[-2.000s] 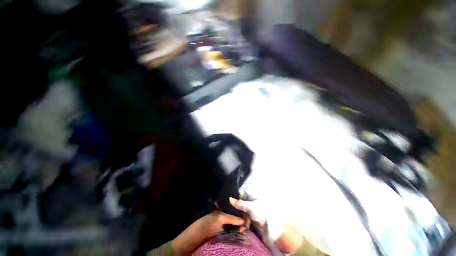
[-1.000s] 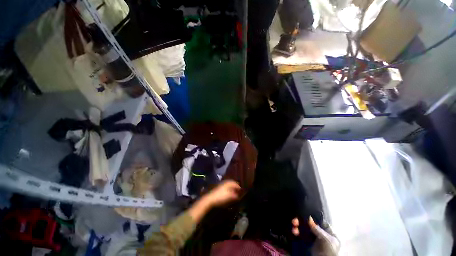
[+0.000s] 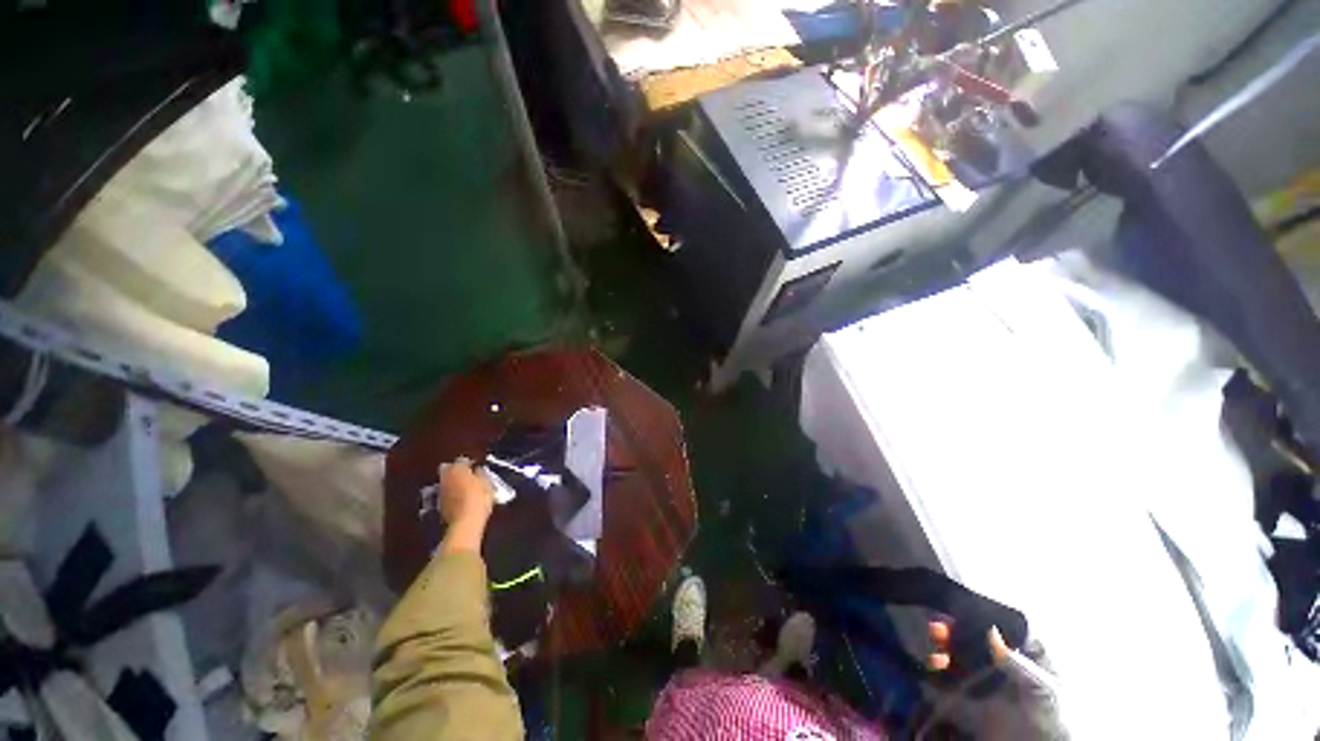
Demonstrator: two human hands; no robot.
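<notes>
My left hand (image 3: 465,500), bare, reaches down to the round reddish-brown stool (image 3: 644,449), its fingers closed on the edge of small black and white pieces (image 3: 510,482). A pale grey-white piece (image 3: 585,471) lies beside them, and a yellow-green line (image 3: 517,578) shows on the dark bundle below. My right hand (image 3: 999,669), partly in a pale glove, is low at the near edge of the white-covered table (image 3: 999,420). It holds a long black fabric piece (image 3: 927,586) that runs left past the table edge; its grip is partly hidden and blurred.
A grey vented metal box (image 3: 796,167) stands beyond the table. A dark padded sleeve board (image 3: 1202,232) lies at the back right, with black pieces (image 3: 1288,492) near it. A perforated white rail (image 3: 203,379) and pale cloth (image 3: 174,261) are on the left. My shoes (image 3: 689,614) are by the stool.
The view has swung from the table to the stool. My left hand has moved left over the stool and closed on pieces there. My right hand stays by the table edge, with black fabric now clearly visible.
</notes>
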